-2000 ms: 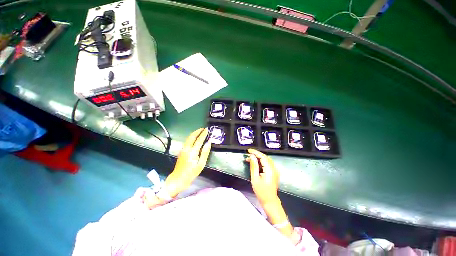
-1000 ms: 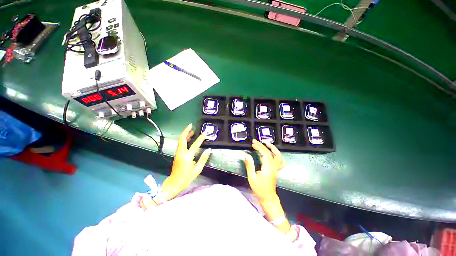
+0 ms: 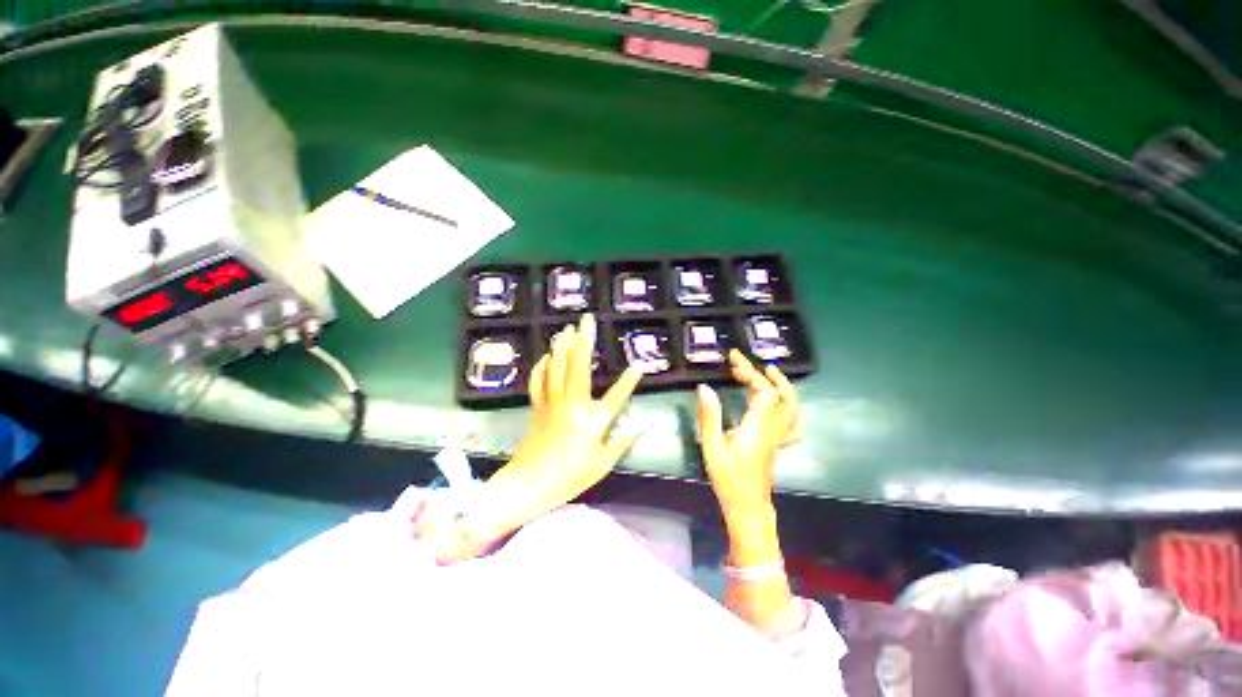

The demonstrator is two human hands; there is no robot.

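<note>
A black ten-pocket tray (image 3: pixel 531 398) lies on the green bench, with a small smartwatch unit in the visible pockets. The front left unit (image 3: pixel 492 360) shows a larger white screen than the others. My left hand (image 3: pixel 572 422) reaches over the front row, its fingers spread and partly hiding the second pocket; its thumb is near the third unit (image 3: pixel 644 349). My right hand (image 3: pixel 745 429) is at the tray's front edge below the right-hand pockets, fingers apart, holding nothing visible.
A white power supply (image 3: pixel 198 204) with red digits stands left of the tray, cables on top and hanging in front. A paper sheet (image 3: pixel 395 259) with a pen (image 3: pixel 409 208) lies between. A metal rail (image 3: pixel 872 78) runs behind. A pink-clothed person's part (image 3: pixel 1076 633) shows at lower right.
The camera view has shifted, so the tray and power supply appear further left. My left hand has moved right along the front row from the first pocket. My right hand has opened since the earliest frame.
</note>
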